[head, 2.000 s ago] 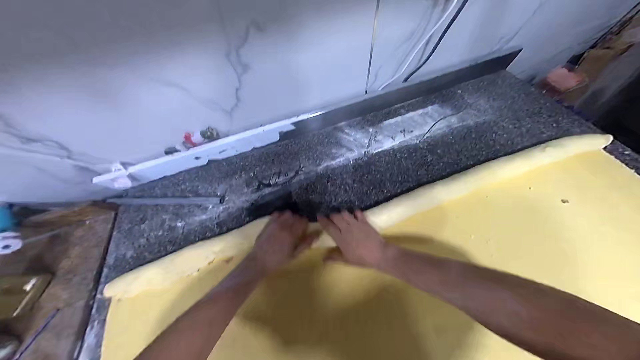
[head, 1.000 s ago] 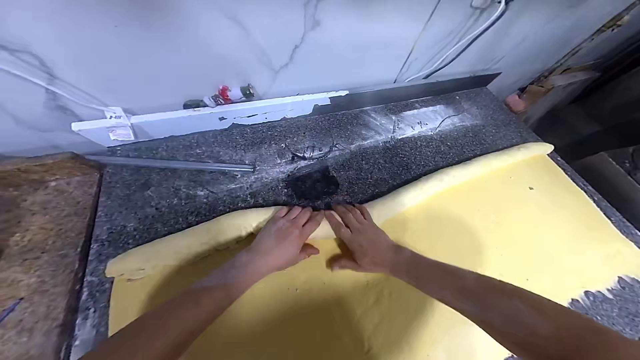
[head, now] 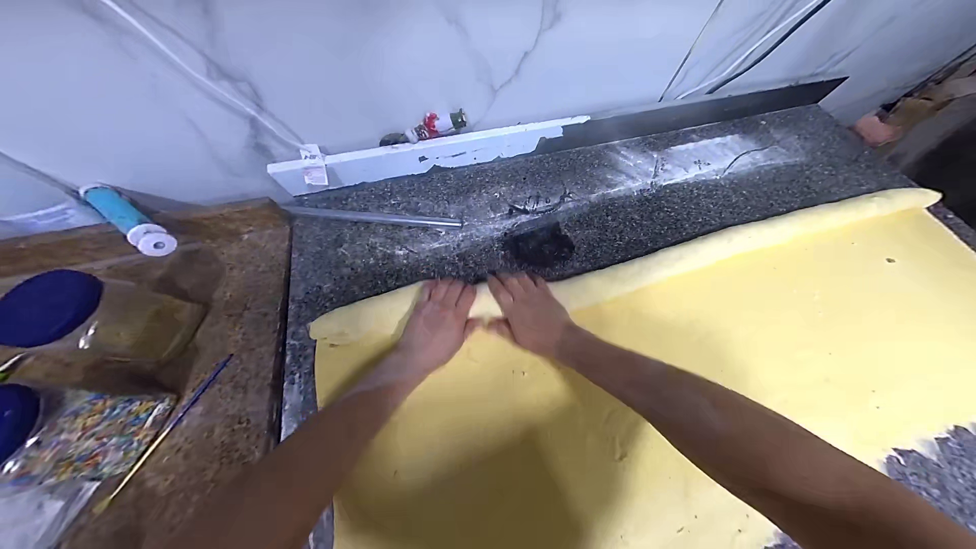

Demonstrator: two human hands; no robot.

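A wide sheet of yellow dough (head: 762,328) lies on a dark speckled stone counter (head: 366,244). Its far edge is rolled into a thick rope-like roll (head: 686,263) that runs from the left end to the upper right. My left hand (head: 441,324) curls over this roll left of its middle, fingers on the far side and thumb on the near side. Close beside it on the right, my right hand (head: 530,314) grips the roll the same way. The thumbs are close together, with a short piece of roll showing between the hands. A dark patch (head: 541,244) marks the counter just beyond my fingers.
A thin metal rod (head: 381,217) lies behind the roll. Along the marble-patterned wall stands a peeling white strip (head: 457,149). On the brown surface at left are blue-lidded jars (head: 49,307), one with colourful contents, a thin brush (head: 171,427) and a teal-and-white roll (head: 126,217).
The view has swung left, bringing the jars into sight. Both hands remain side by side on the dough roll. A shift along it is not plain.
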